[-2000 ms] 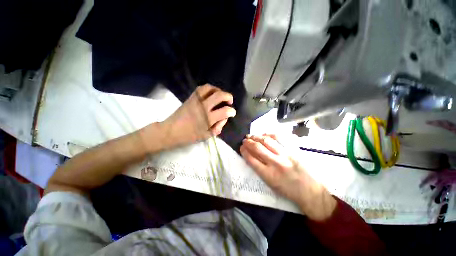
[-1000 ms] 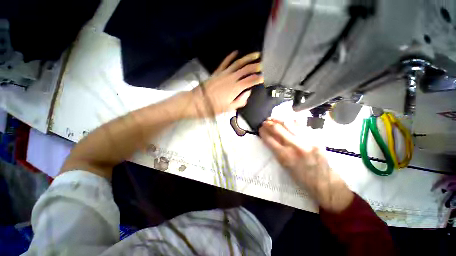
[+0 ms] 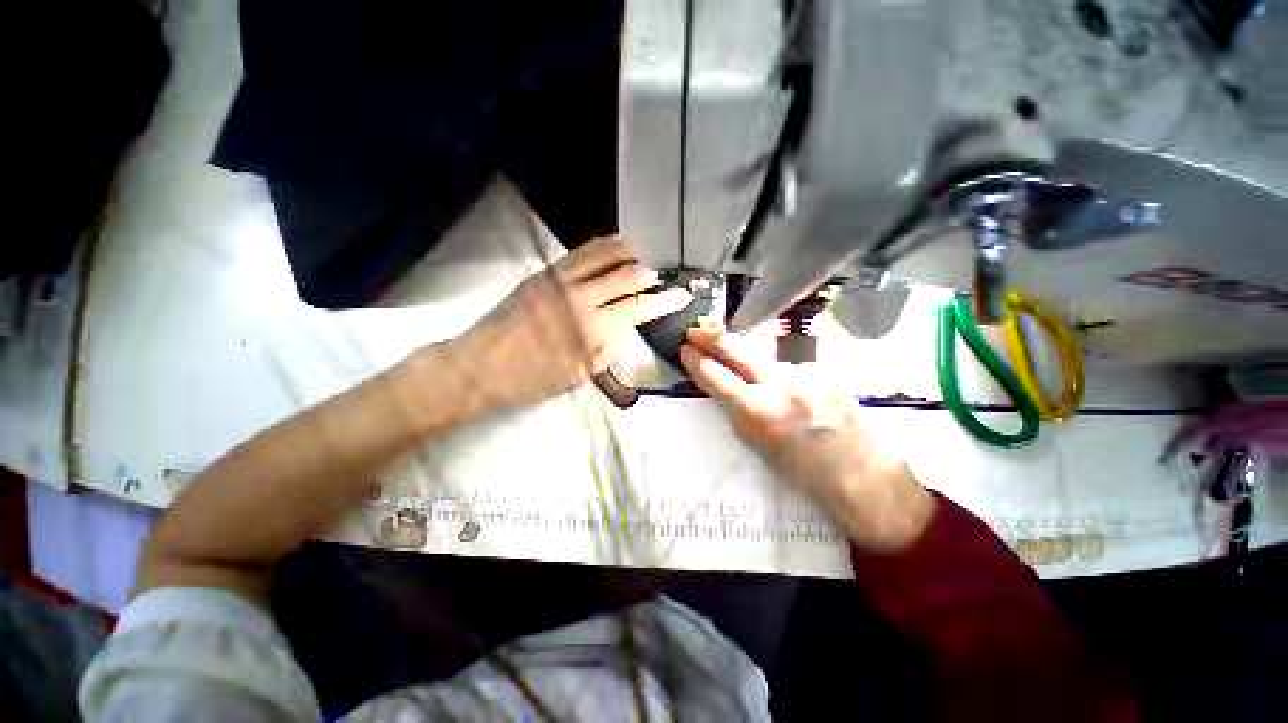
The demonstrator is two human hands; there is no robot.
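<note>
A dark cloth piece [image 3: 667,336] lies at the needle area under the sewing machine head [image 3: 848,141]. My left hand [image 3: 565,322] lies on its left side, with fingertips close to the presser foot [image 3: 701,290]. My right hand [image 3: 791,431] touches its lower right edge with the fingertips. Both hands press the cloth from above; whether the fingers pinch it is hard to see. The large dark garment panel [image 3: 410,127] spreads behind my left hand and runs up to the machine head. The needle itself is hidden by glare and fingers.
Scissors with a green [image 3: 978,381] and a yellow loop lie right of the needle. Pink-purple threads [image 3: 1226,431] are at the far right. A black heap of cloth [image 3: 71,127] is at the upper left. The worn white table [image 3: 283,424] has ruler marks along its front edge.
The view has shifted, so the machine looks further left. My left hand has gone from spread fingers on the cloth to fingertips close at the presser foot. My right hand stays at the cloth's edge.
</note>
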